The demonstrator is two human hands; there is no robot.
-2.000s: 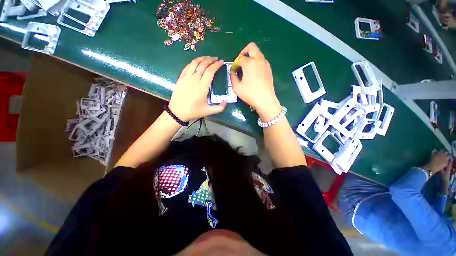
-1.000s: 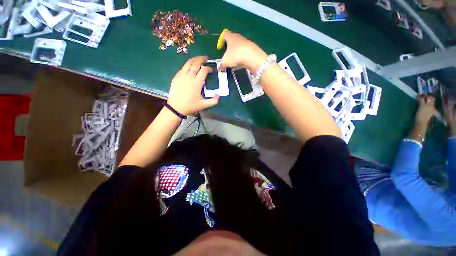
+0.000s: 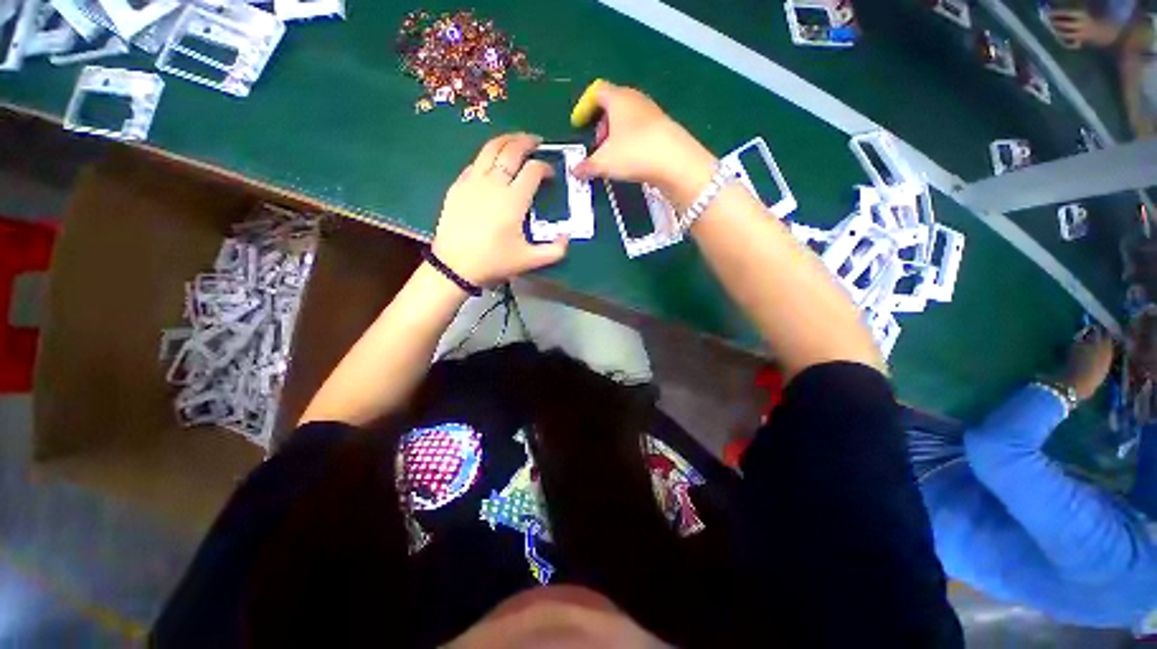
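My left hand (image 3: 492,209) holds a white front housing (image 3: 577,213) on the green bench, fingers at its left edge and thumb at its lower end. My right hand (image 3: 634,137) is at the housing's upper right corner, with a yellow finger cot (image 3: 588,103) on one raised finger. Whether its fingers pinch a tiny part is too small to tell. A second white housing (image 3: 650,238) lies just right of the held one, partly under my right wrist. A loose heap of tiny coppery parts (image 3: 459,61) lies beyond my hands.
Loose white housings (image 3: 888,241) lie at right, and more (image 3: 222,51) at far left. An open brown carton (image 3: 114,317) below the bench edge holds many pale parts. A pale rail (image 3: 761,76) crosses the bench. A person in a blue sleeve (image 3: 1040,444) sits at right.
From two seconds ago, my right hand has moved up and off the housing's right side, its forearm swung right. A separate housing now lies beside the held one. My left hand keeps its hold.
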